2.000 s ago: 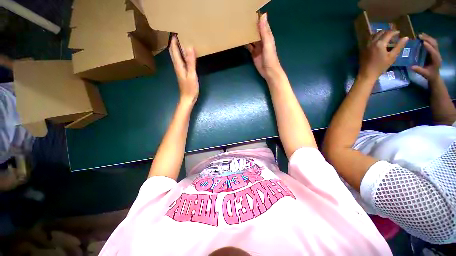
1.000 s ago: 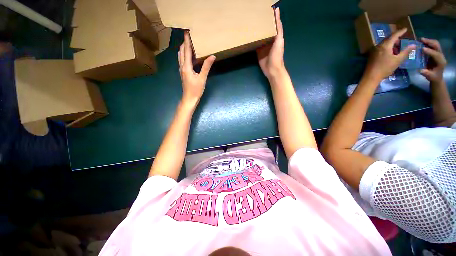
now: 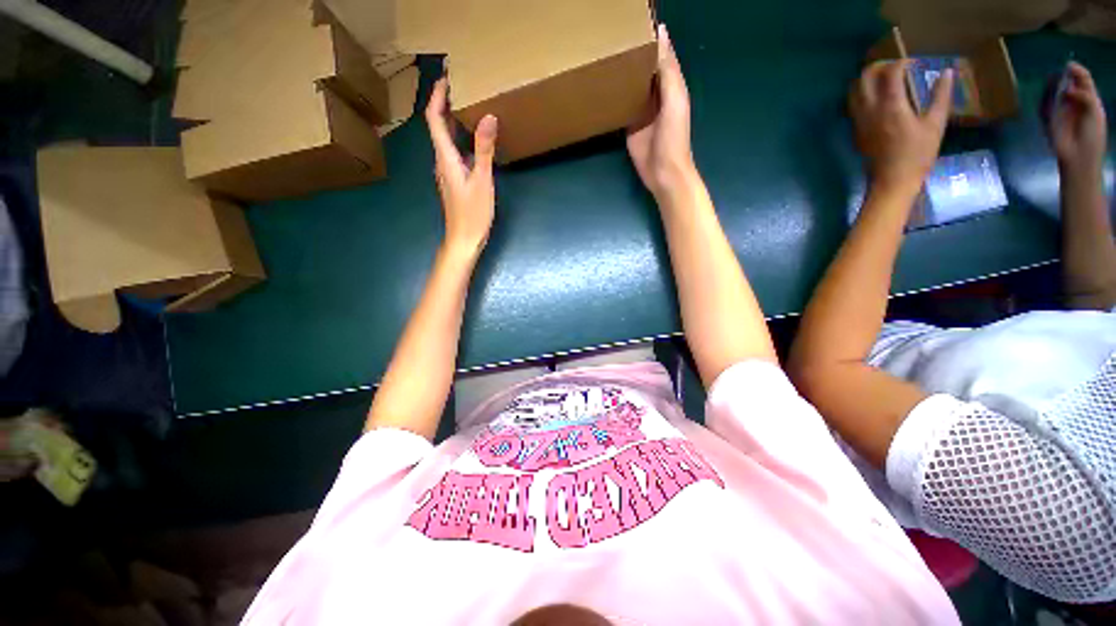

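Observation:
A brown mailer box [image 3: 551, 73] is held between my two bare hands at the top middle, its far part cut off by the picture's top edge. My left hand [image 3: 466, 184] presses against its left side, with the thumb at the near left corner. My right hand [image 3: 665, 122] lies along its right side, some fingers hidden behind or under it. The near wall faces me, and the top face looks flat and closed. A flap sticks out at its left, close to the stacked boxes.
Stacked brown boxes [image 3: 263, 116] and another box [image 3: 135, 226] stand at the left on the green tabletop [image 3: 563, 275]. At right, a neighbour's hands are over an open box [image 3: 997, 80] with a blue-grey packet inside; another packet [image 3: 961, 190] lies nearby. A phone-like object [image 3: 64, 465] shows lower left.
The box in my hands has shifted and tilted, showing more of its near wall. The neighbour's hands have moved apart, one now at the open box. The phone-like object has come into clearer view lower left.

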